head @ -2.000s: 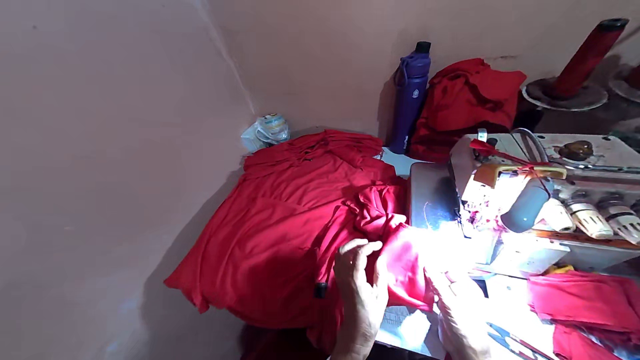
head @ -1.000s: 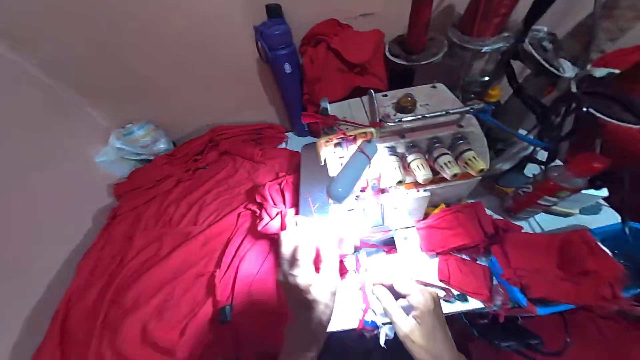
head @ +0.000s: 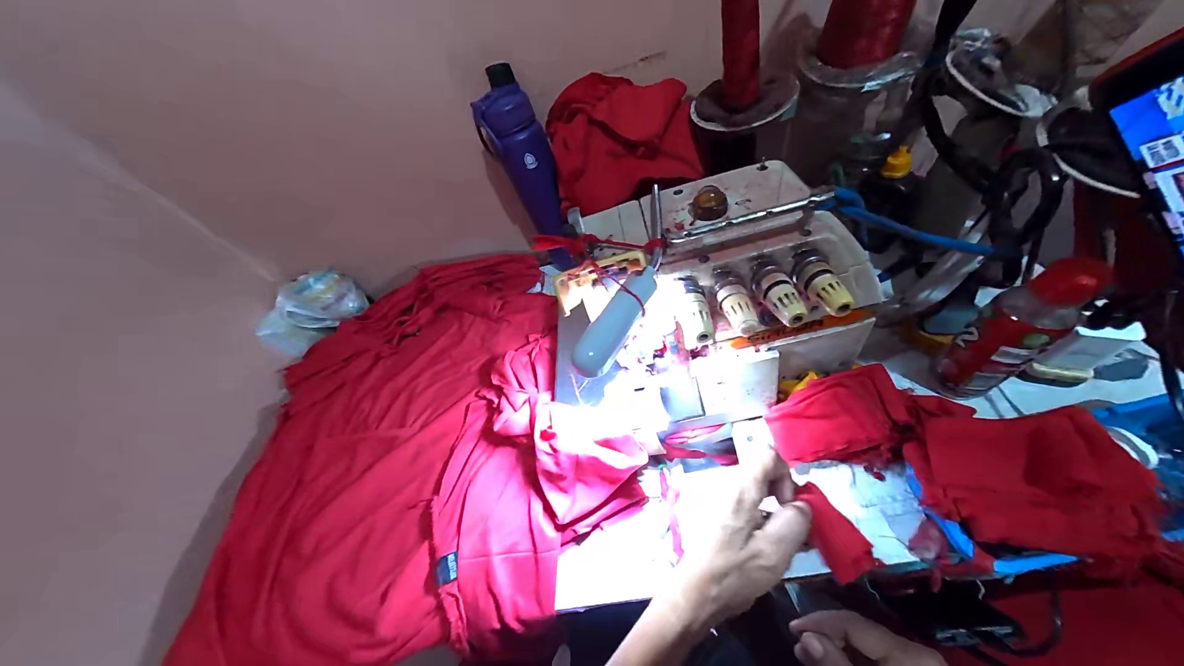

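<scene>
My left hand [head: 754, 546] is over the white work surface in front of an overlock sewing machine [head: 740, 222]. Its fingers are bent beside a small red cloth strip [head: 837, 536]; whether they grip it, I cannot tell. Low at the bottom edge, my right hand [head: 856, 640] shows only partly, fingers curled, with nothing visible in them. Left of the needle area, a bunched red garment piece [head: 583, 462] lies in bright lamp glare, joining a large red garment [head: 370, 481] with a dark label. More red cloth pieces [head: 842, 416] lie right of the left hand.
A purple bottle [head: 523, 148] leans behind the machine beside folded red cloth [head: 624, 139]. Thread cones [head: 740, 55] stand behind. A red-capped plastic bottle [head: 1017, 324], a stack of red pieces [head: 1036, 481] and a screen device [head: 1152, 139] are right. A plastic bag [head: 319, 301] sits by the wall.
Both hands were on the red cloth by the machine two seconds ago; now the left is right of the bunched cloth, and the right is down at the bottom edge. The view has swung right.
</scene>
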